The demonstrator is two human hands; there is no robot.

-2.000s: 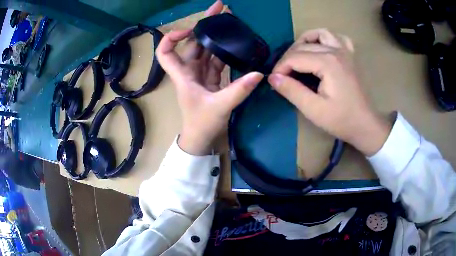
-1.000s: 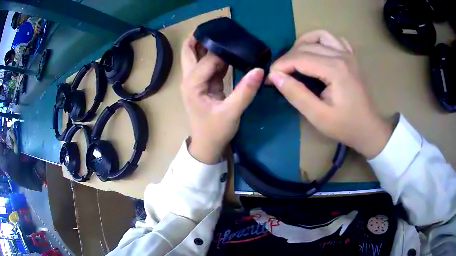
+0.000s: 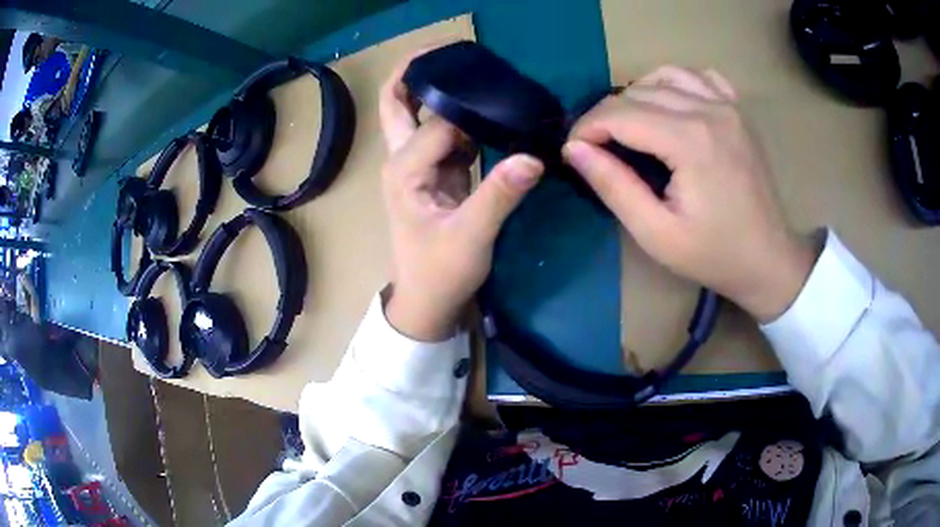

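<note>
My left hand (image 3: 443, 206) holds a black ear cup part (image 3: 484, 95) tilted, thumb near its lower right end. My right hand (image 3: 685, 180) grips the dark end of a headband assembly (image 3: 577, 387) beside the cup, partly hidden by the fingers. The thumbs and fingertips are close together where the cup and the headband end meet. Whether the two are joined there is too dark to tell. The headband arc hangs below the hands, its lower curve near the bench's front edge.
Several black headphones (image 3: 294, 134) lie on a tan cardboard sheet (image 3: 361, 268) to the left. Loose black ear cups (image 3: 847, 57) lie on cardboard (image 3: 763, 62) at the upper right. The blue-green mat (image 3: 562, 257) shows between the sheets. A brown carton (image 3: 186, 437) is at the lower left.
The left fingers have moved from spread around the cup to tucked beneath and behind it. The right fingertips have shifted slightly at the junction. The cup is still held in nearly the same place.
</note>
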